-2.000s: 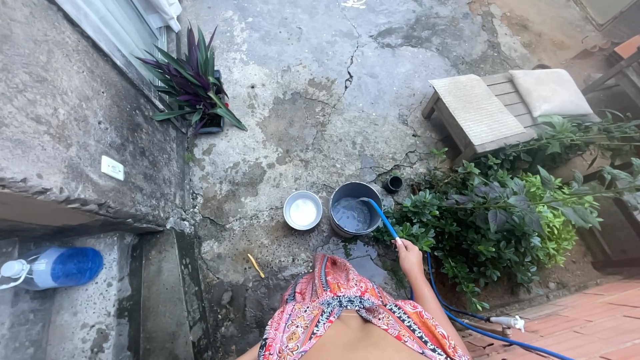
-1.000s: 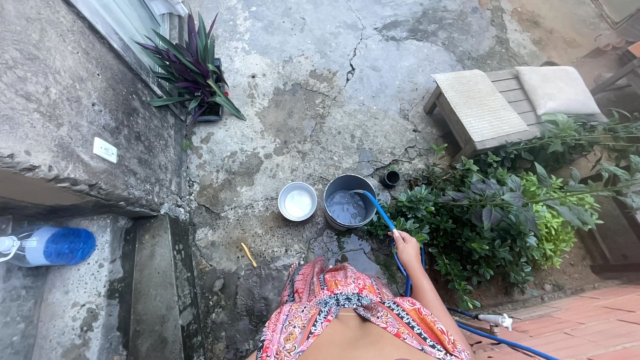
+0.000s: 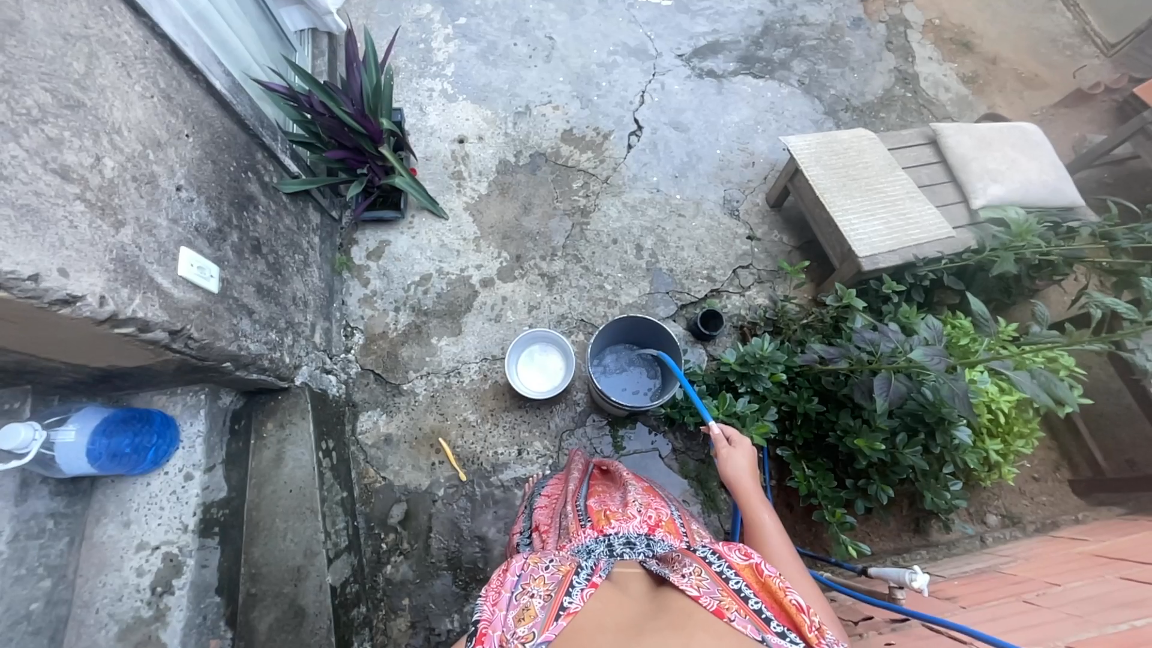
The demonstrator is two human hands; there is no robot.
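Observation:
My right hand (image 3: pixel 733 453) is closed around a blue garden hose (image 3: pixel 686 387). The hose's end reaches over the rim of a dark grey bucket (image 3: pixel 635 326), where bubbly water (image 3: pixel 625 373) lies inside. Just left of the bucket stands a smaller pale metal pot (image 3: pixel 539 364) with something white in it; I cannot tell what it is. A small black pot (image 3: pixel 706 324) is on the ground to the bucket's upper right. My left hand is out of view.
Leafy shrubs (image 3: pixel 864 387) grow to the right, below a wooden lounger (image 3: pixel 909 148). A white tap (image 3: pixel 900 578) is near the brick edge. At left are a potted purple plant (image 3: pixel 360 126), concrete steps (image 3: pixel 283 513) and a plastic jug with blue liquid (image 3: pixel 117 439). A yellow strip (image 3: pixel 452 459) lies on the cracked concrete.
Nothing has plainly moved except that the hand holding the hose has shifted slightly; the hose end stays in the bucket throughout.

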